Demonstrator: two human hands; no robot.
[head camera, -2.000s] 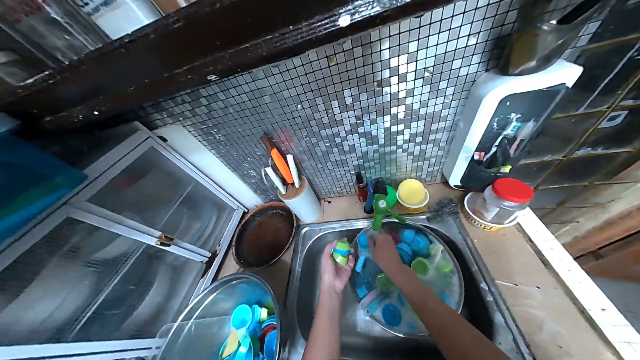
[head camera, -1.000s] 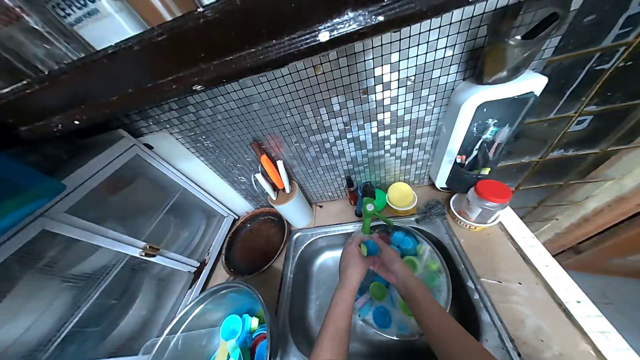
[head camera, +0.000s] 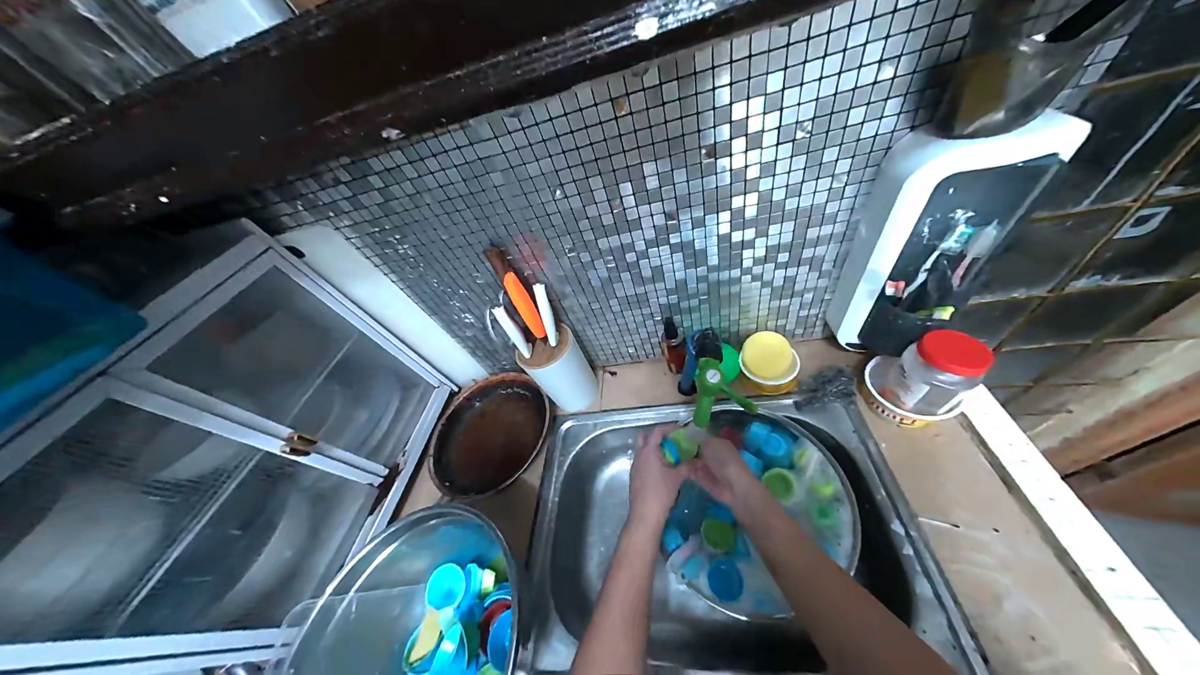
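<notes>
Under the green faucet (head camera: 710, 389), my left hand (head camera: 653, 473) grips a small green-and-blue plastic cup (head camera: 679, 446). My right hand (head camera: 724, 467) is close against the cup's right side; its fingertips are partly hidden. Below both hands a clear round basin (head camera: 848, 525) rests in the stainless steel sink (head camera: 586, 562). It contains water and several small blue and green plastic cups, among them a green one (head camera: 718, 535) and a blue one (head camera: 725, 579). At the lower left, a larger clear tub (head camera: 328, 600) holds more blue, green, yellow and red plastic pieces.
Left of the sink stand a brown round pan (head camera: 491, 436) and a white knife holder (head camera: 564, 373). Behind the sink are small bottles (head camera: 673, 347) and a yellow bowl (head camera: 768, 358). A red-lidded jar (head camera: 937, 370) sits at right. A glass-fronted cabinet (head camera: 272, 441) borders the left.
Two seconds ago my left hand held the small cup left of the faucet, with my right hand further right over the basin. Now both hands are together under the faucet.
</notes>
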